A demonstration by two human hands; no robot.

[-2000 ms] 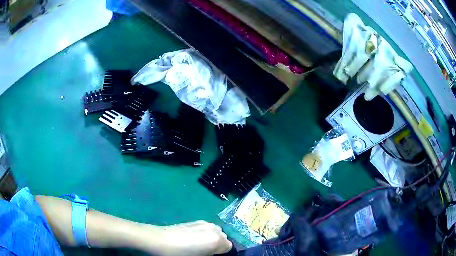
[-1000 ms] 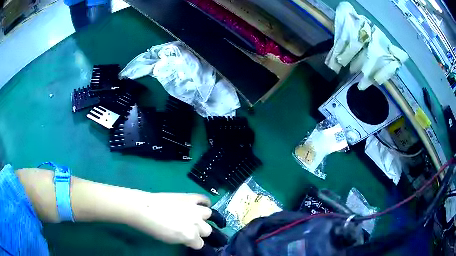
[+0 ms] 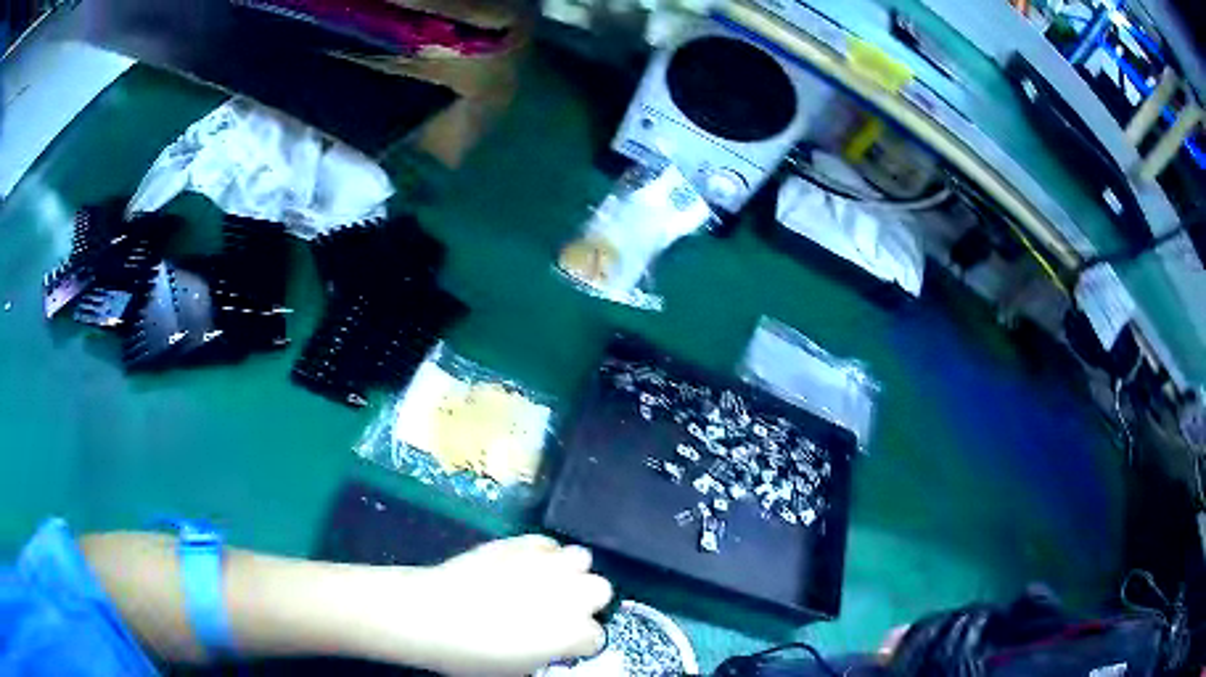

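My left hand (image 3: 516, 606), bare with a blue wrist band, is at the bottom centre, its fingertips at a round white dish (image 3: 651, 640) of tiny metal bits. Whether it holds anything is hidden. A dark flat plate (image 3: 397, 526) lies partly behind my left forearm. A small skin-coloured part of my right hand (image 3: 899, 643) shows at the bottom edge, beside a dark corded tool, likely the screwdriver (image 3: 1045, 648); its grip cannot be made out. A black tray (image 3: 608, 496) holds silvery pieces (image 3: 754, 456), likely transistors.
Black finned heat sinks (image 3: 377, 311) lie at the left, with a crumpled white bag (image 3: 265, 165) behind. A clear bag of cream-tan bits (image 3: 474, 426) is left of the tray. Another clear bag (image 3: 813, 377) touches the tray's upper right. A white device (image 3: 721, 99) stands behind.
The view has swung right, so the items have shifted left in the picture. The dark tool has moved down and right, uncovering the tray. My left hand is now at the white dish.
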